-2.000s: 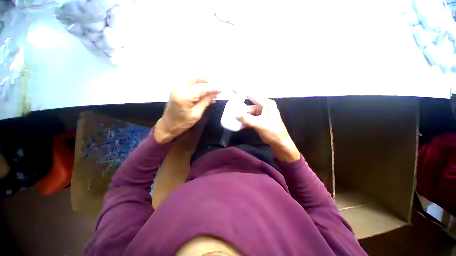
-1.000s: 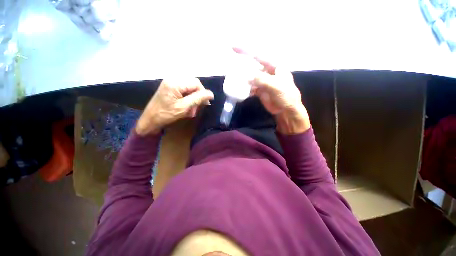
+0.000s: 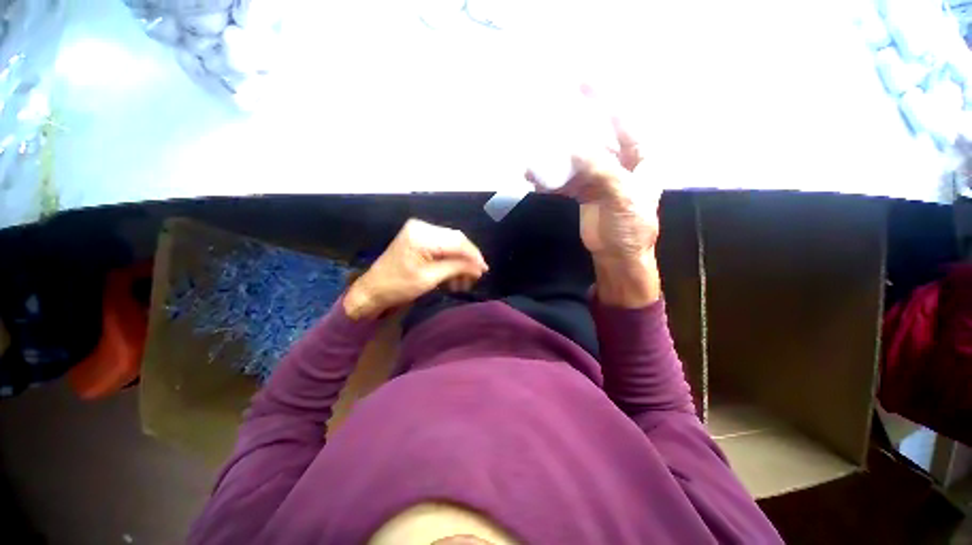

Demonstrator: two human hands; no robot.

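My right hand [image 3: 613, 186] is at the table's front edge and holds a white piece [image 3: 550, 167], which blends into the bright tabletop. A narrow translucent strip [image 3: 508, 202] sticks out from the piece at its lower left, over the dark gap. My left hand [image 3: 426, 264] is lower and to the left, in front of my waist and apart from the piece. Its fingers are curled together; whether something thin is between them cannot be told.
The overexposed white tabletop [image 3: 373, 128] spans the front. White pieces [image 3: 250, 53] lie at upper left, and a second heap [image 3: 922, 80] at upper right. Below are a carton of blue strips [image 3: 256, 303] and an open carton [image 3: 794, 319]. Red cloth [image 3: 933, 346] shows at far right.
My right hand has moved forward and to the right with the white piece, now over the table edge. My left hand has moved away from the piece, down towards my waist.
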